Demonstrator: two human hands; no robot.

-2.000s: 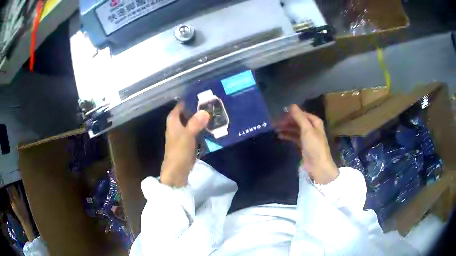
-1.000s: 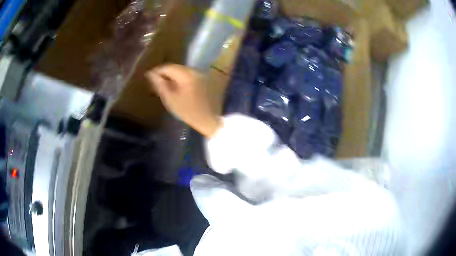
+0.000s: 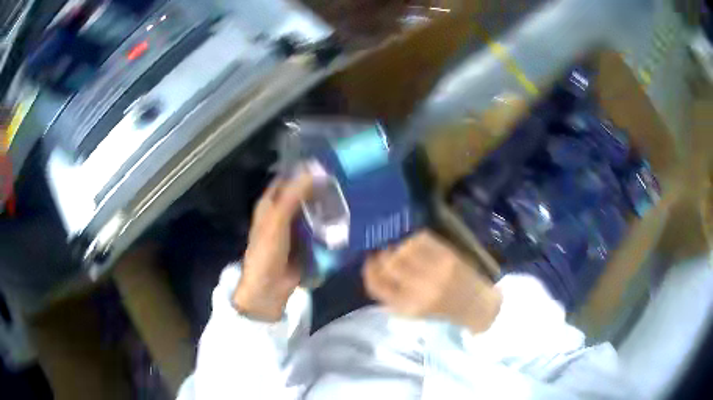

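A navy smartwatch box [image 3: 383, 195] with a light-blue patch and a watch picture is held above my lap, blurred by motion. Shiny clear film shows at its upper left edge. My left hand [image 3: 277, 230] grips the box's left side, thumb on the front. My right hand [image 3: 430, 277] is at the box's lower right corner with its fingers curled; blur hides whether it pinches the box or film. The pedal impulse sealer [image 3: 148, 113], with a red lit switch, is at the upper left, and its sealing jaws [image 3: 203, 148] are apart from the box.
The right-hand carton [image 3: 461, 152] holds many film-wrapped navy boxes [image 3: 547, 195]. A brown scrap carton [image 3: 383, 78] is behind the sealer's right end. Brown cardboard [image 3: 148, 289] stands at the lower left. Yellow tape [image 3: 512, 69] marks a grey surface at the upper right.
The view swung right, then partly back. My right hand, empty-looking over the scrap carton a second ago, is now at the box's lower corner. The box is now away from the sealer's jaws.
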